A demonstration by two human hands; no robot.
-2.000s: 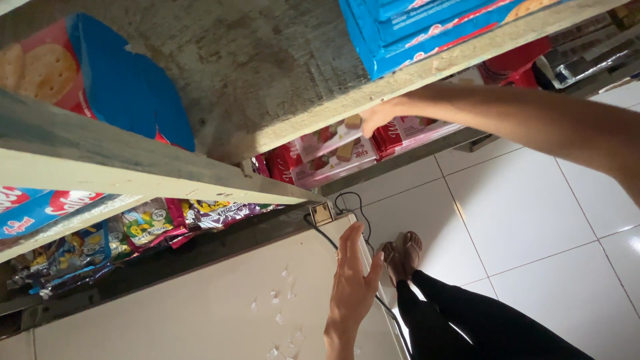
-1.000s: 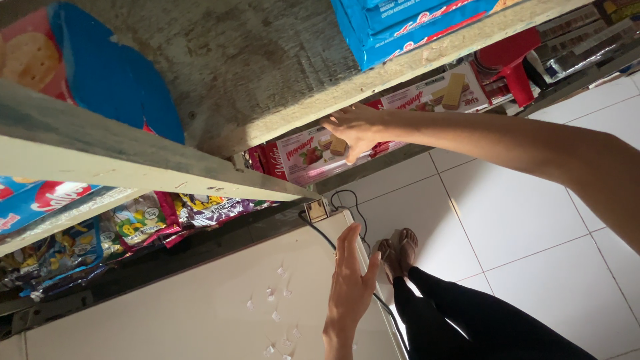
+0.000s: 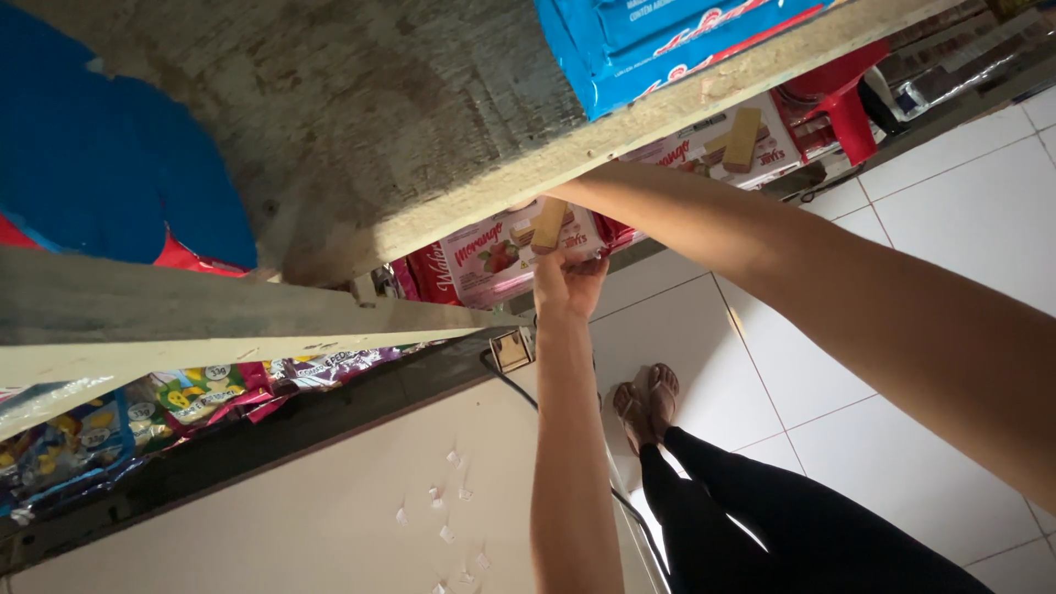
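A pink and white strawberry wafer packet [image 3: 495, 256] lies on the lower shelf, just under the edge of the upper board. My left hand [image 3: 571, 285] grips its lower right edge, the thumb on the printed face and the fingers curled at the side. Over the top of the same packet reaches my right hand [image 3: 565, 190]; its fingers are mostly hidden behind the board edge, so its hold cannot be made out. Another wafer packet [image 3: 742, 144] of the same kind lies to the right, beyond my right forearm.
Blue biscuit packs [image 3: 660, 41] sit on the upper wooden shelf [image 3: 371, 107]. A shelf upright [image 3: 206, 309] stands at left, snack bags [image 3: 198, 396] below it. A red plastic object [image 3: 850, 115] is at right. A power socket [image 3: 511, 349] with cables is near my left wrist.
My left hand has moved up from beside the socket to the wafer packet and taken hold of its edge. My right hand, earlier visible on the packet, is now mostly behind the board edge.
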